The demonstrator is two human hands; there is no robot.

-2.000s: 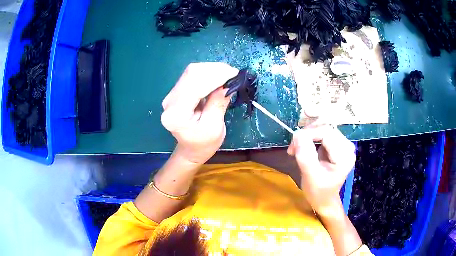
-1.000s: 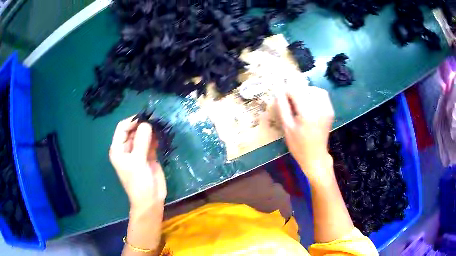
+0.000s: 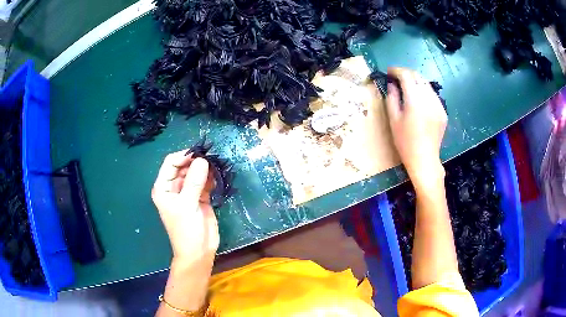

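Observation:
My left hand (image 3: 186,198) pinches a black pleated petal piece (image 3: 220,179) between thumb and fingers, just above the table at left of centre. My right hand (image 3: 416,117) is at the right edge of the cardboard glue board (image 3: 366,151), its fingers on a small black pleated piece (image 3: 378,78); the fingertips are partly hidden, so whether they grip it cannot be told. No glue stick can be made out. A whitish glue blob (image 3: 327,121) lies on the stained cardboard.
A large loose pile of black pieces (image 3: 242,56) covers the far side of the green table (image 3: 118,204). A blue bin (image 3: 38,186) and a dark flat case (image 3: 77,210) are at left. Another blue bin (image 3: 513,210) with black pieces is below the right table edge.
The view has swung round. My right hand, which held a pale stick at the petal piece, has moved right across the cardboard to its right edge. My left hand still holds its piece.

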